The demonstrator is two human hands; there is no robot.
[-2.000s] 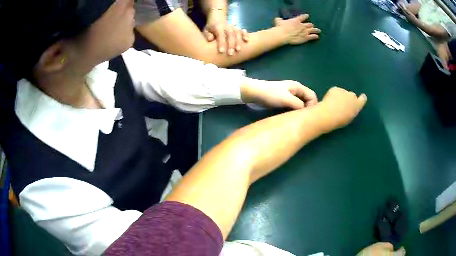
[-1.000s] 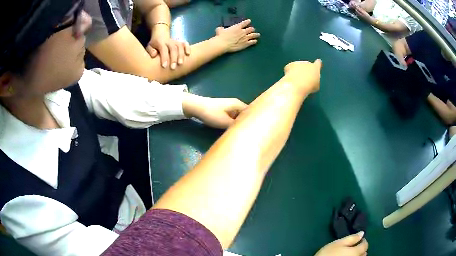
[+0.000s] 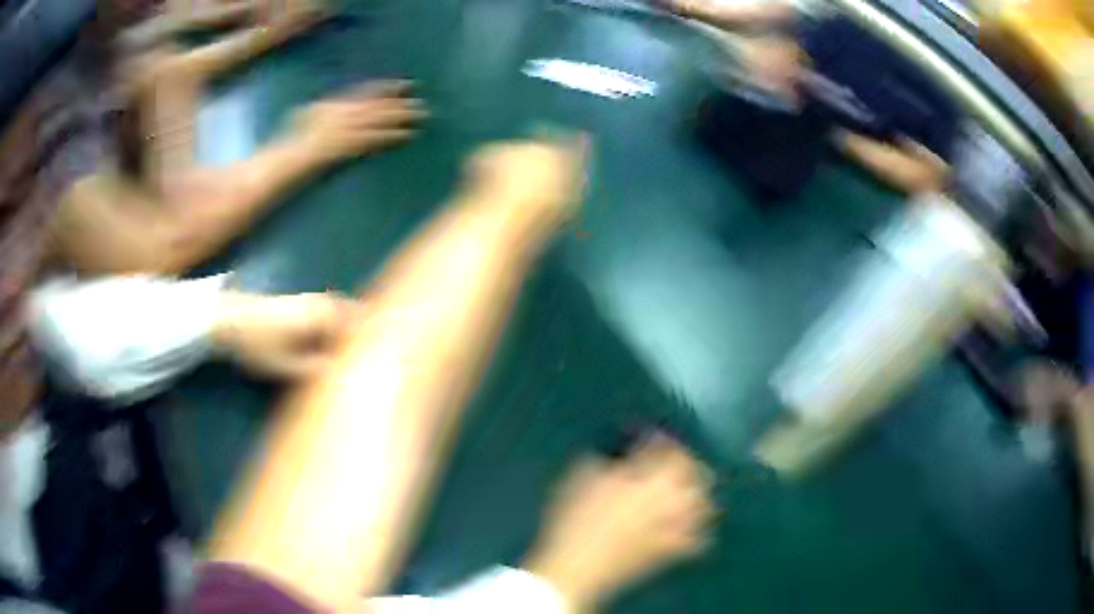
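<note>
The frame is strongly blurred. My left hand (image 3: 528,180) is at the end of the bare forearm that rises from a purple sleeve at the lower left. It is stretched out over the green table, loosely curled; whether it holds anything cannot be told. Nearer me, the hand of a white-sleeved person (image 3: 636,516) is at a small dark thing (image 3: 648,439), mostly hidden by that hand. My right hand is not in view.
White papers (image 3: 590,78) lie across the green table (image 3: 516,396). Neighbours' hands and arms rest at the left. A black box-like thing (image 3: 762,132) is by a person across the table. A pale post or rail (image 3: 894,312) stands at the right.
The view has swung, so the scene has shifted left and blurred. The white-sleeved person's near hand now covers most of the black parts seen beside it before. My left arm stays stretched out.
</note>
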